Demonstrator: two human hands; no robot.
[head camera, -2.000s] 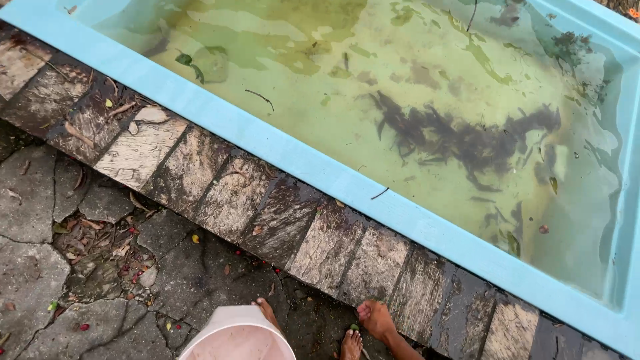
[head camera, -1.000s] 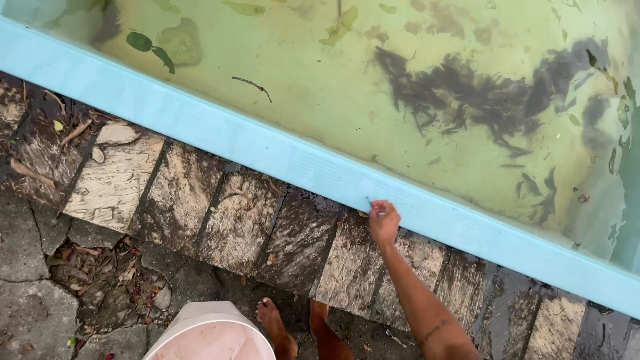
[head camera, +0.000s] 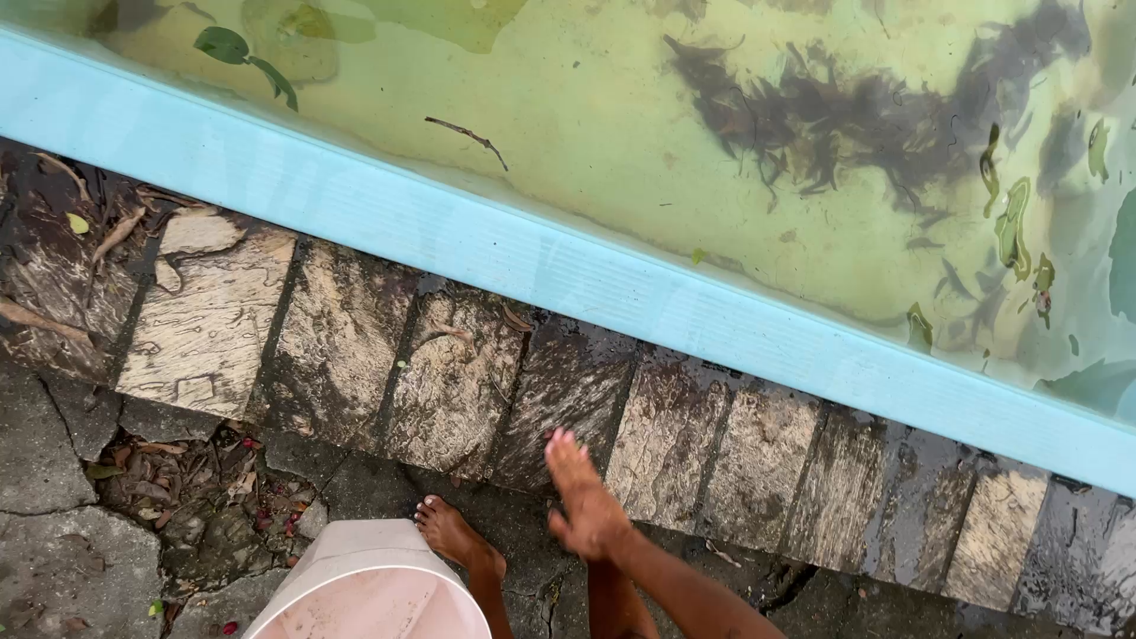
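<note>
My right hand, palm down with its fingers extended and the thumb apart, is above the stone tile edging, in front of the blue pool rim. Nothing shows in it; whether it touches the stone cannot be told. My left hand is out of view. A pale pinkish plastic bucket is at the bottom, left of my bare foot; its inside looks bare where visible. Greenish water fills the pool, with a dark clump of leaf-like debris in it.
A twig and green leaves float in the water. Cracked grey paving surrounds a hole with dry leaves and small red fruits. Loose stone pieces and curled dry leaves lie on the tiles at left; tiles at right look wet.
My right hand has moved from the blue rim back over the stone edging toward my body, and its fingers have spread from a pinched shape. The bucket remains near my foot.
</note>
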